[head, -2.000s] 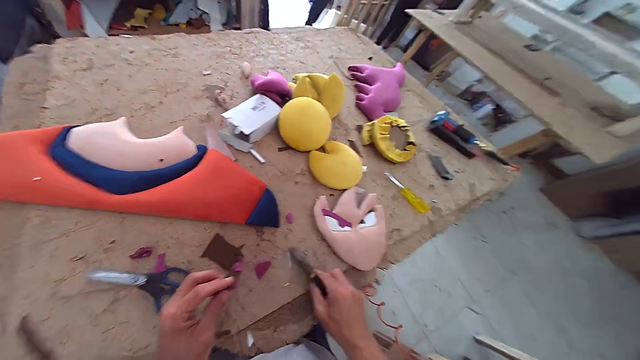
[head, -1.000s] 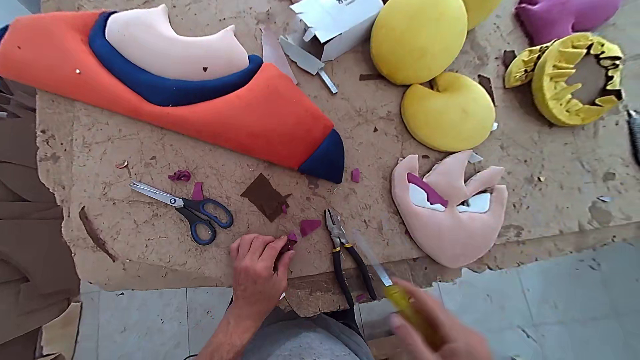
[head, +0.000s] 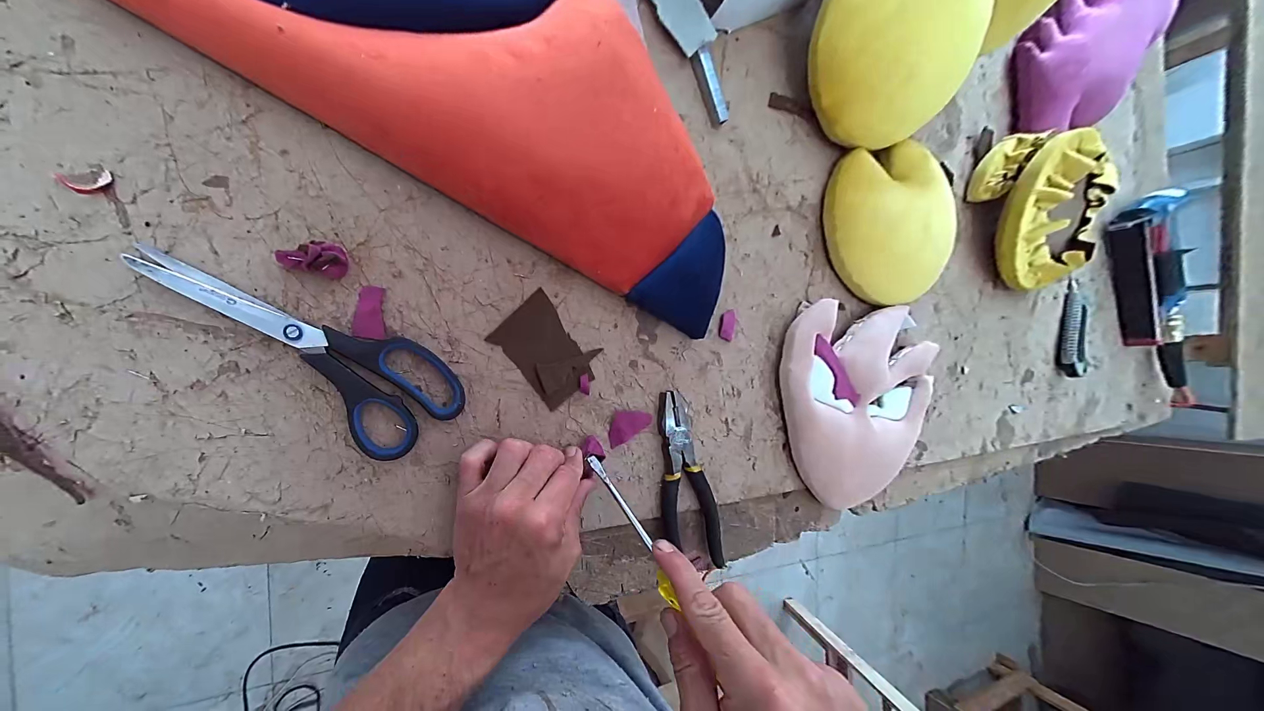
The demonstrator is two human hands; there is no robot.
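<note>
My right hand (head: 731,632) grips the yellow handle of a flat-blade screwdriver (head: 622,504). Its metal tip touches a small magenta piece (head: 592,447) at the fingertips of my left hand (head: 521,523). That hand is curled on the table near its front edge, pinching the piece; most of it is hidden by the fingers. Just right of the tip lie a magenta fabric scrap (head: 628,427) and combination pliers (head: 681,474) with black handles. Scissors (head: 306,341) with black and blue handles lie to the left, and brown scraps (head: 538,351) lie beyond my left hand.
An orange padded form (head: 513,128) with a dark blue tip spans the back of the worktable (head: 197,474). At right are a pink padded face (head: 854,425), yellow padded pieces (head: 889,227), a gathered yellow piece (head: 1017,237), a purple padded piece (head: 1081,59) and a utility knife (head: 1072,331).
The yellow-handled screwdriver, on the table at first, is now in my right hand, its tip brought to my left fingertips. The pliers lie on the table. The view has shifted closer over the table.
</note>
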